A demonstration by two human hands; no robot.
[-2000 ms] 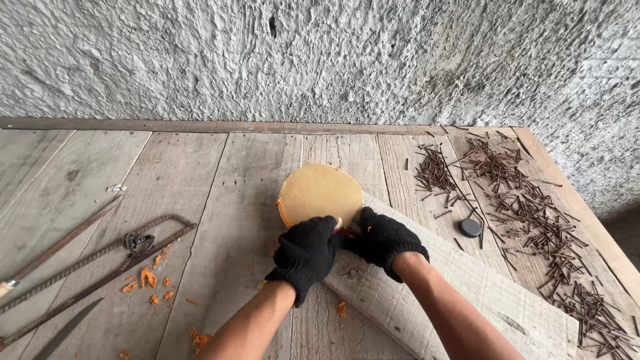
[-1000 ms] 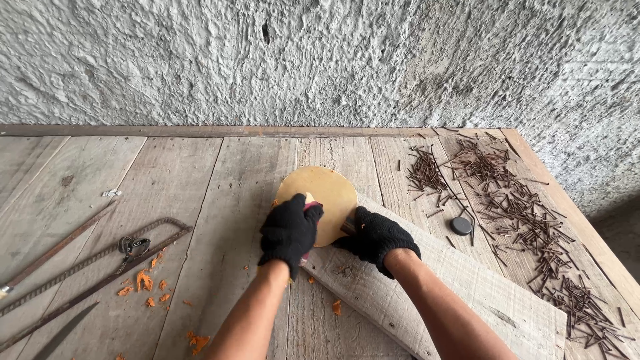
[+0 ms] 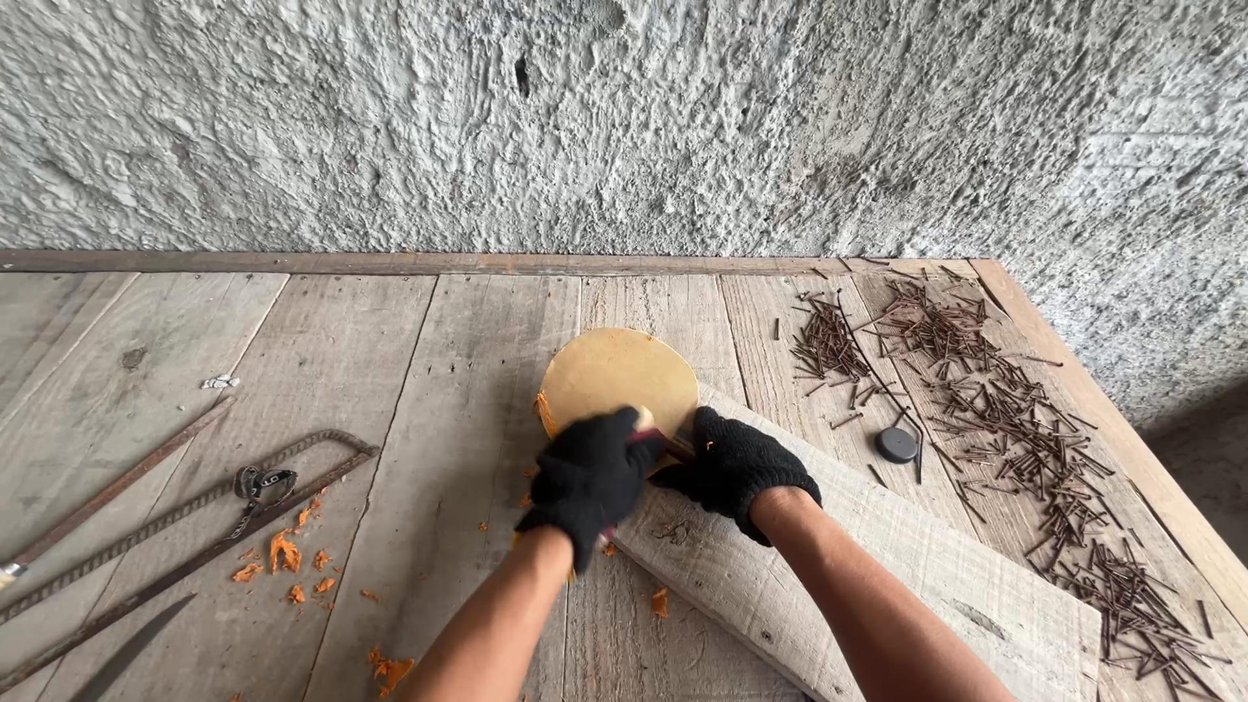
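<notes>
A round tan disc (image 3: pixel 619 375) lies flat on the plank table, an orange scrap at its left edge. My left hand (image 3: pixel 590 478), in a black knit glove, is closed around a tool with a pale rounded end (image 3: pixel 643 419) and a dark red part, over the disc's lower edge. The palm hides most of this tool. At the disc's lower right edge, my right hand (image 3: pixel 736 468), gloved alike, grips with thumb and fingers; a narrow dark brown piece (image 3: pixel 680 448) shows between the two hands. Beneath my right hand a loose grey board (image 3: pixel 877 565) lies slantwise.
Many rusty nails (image 3: pixel 1014 419) are scattered at right, beside a round dark cap (image 3: pixel 897 446) and a thin black strand. At left lie a bow saw (image 3: pixel 292 497), a rusty rod (image 3: pixel 127 483), a blade (image 3: pixel 136 648) and orange shavings (image 3: pixel 285 551). A rough wall stands behind.
Since a second ago my left hand has shifted a little down and right over the disc, the tool still in it. My right hand stays by the disc's right edge.
</notes>
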